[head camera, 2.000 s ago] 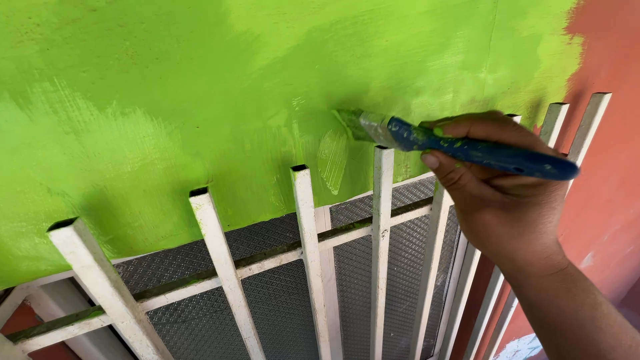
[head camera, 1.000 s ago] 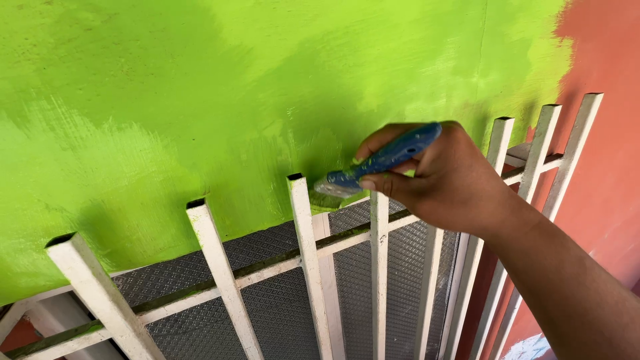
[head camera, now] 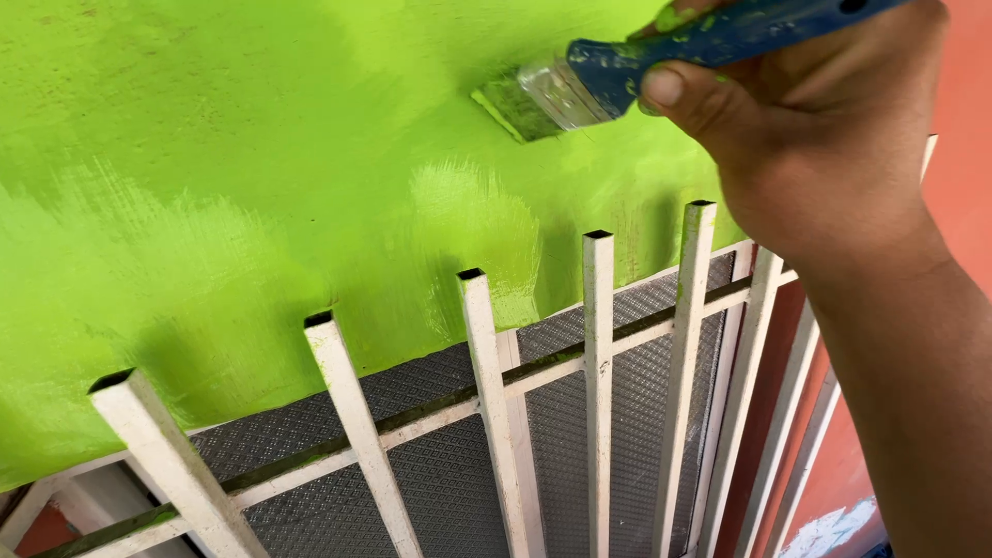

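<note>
My right hand (head camera: 814,132) grips the blue handle of a paintbrush (head camera: 612,74) at the upper right. Green paint spots the handle, the metal ferrule and my fingers. The brush points left, and its green-coated bristles lie against the bright green painted wall (head camera: 294,155), above the bar tops. Lighter streaked patches show in the green above the bars. My left hand is out of view.
White metal window bars (head camera: 480,372) with open square tops stand in front of the wall's lower edge, joined by a crossbar (head camera: 325,465). Behind them is a patterned glass window (head camera: 442,473). Salmon-coloured wall (head camera: 961,170) lies at the right.
My right hand and the brush have moved up from the wall's lower edge among the bar tops. A fresh light streak of green shows above the middle bars.
</note>
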